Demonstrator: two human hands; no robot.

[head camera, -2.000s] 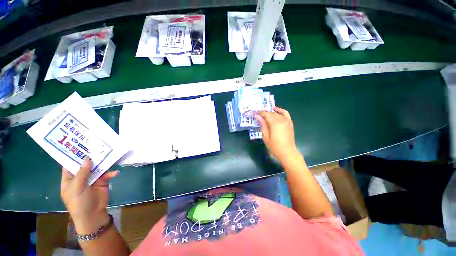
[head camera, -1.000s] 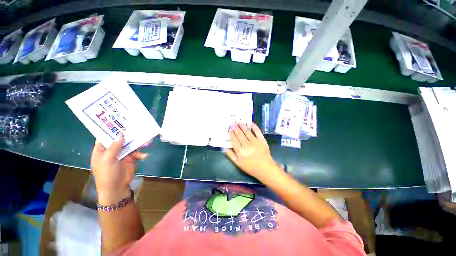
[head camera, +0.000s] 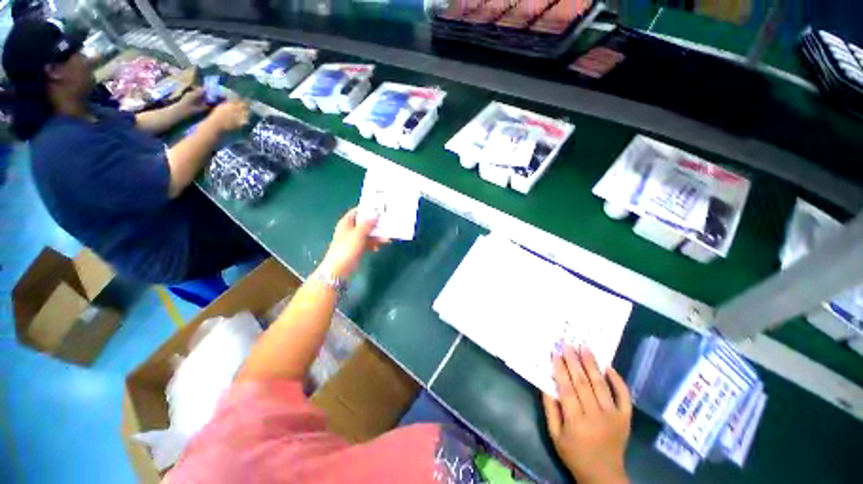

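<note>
My left hand [head camera: 352, 240] holds a white leaflet [head camera: 390, 204] upright above the bench near the metal rail. My right hand [head camera: 589, 408] lies flat, palm down, on the near right corner of the white leaflet stack [head camera: 530, 301]; whether its fingers grip a sheet cannot be told. To the right of the stack is a loose, blue-edged pile of small cards [head camera: 702, 402] with blue and red print. White product trays [head camera: 674, 197] stand in a row on the green conveyor; the nearer ones carry printed papers on top.
Dark shiny bagged bundles [head camera: 244, 172] lie on the bench at left, beside a seated worker [head camera: 104, 180]. A slanting metal post [head camera: 804, 284] stands at right. An open carton with white plastic [head camera: 216, 373] is below the bench; another carton [head camera: 66, 307] is on the floor.
The view has swung left, bringing the neighbouring worker into sight. My right hand has gone from the card pile to the leaflet stack. My left hand still holds its leaflet.
</note>
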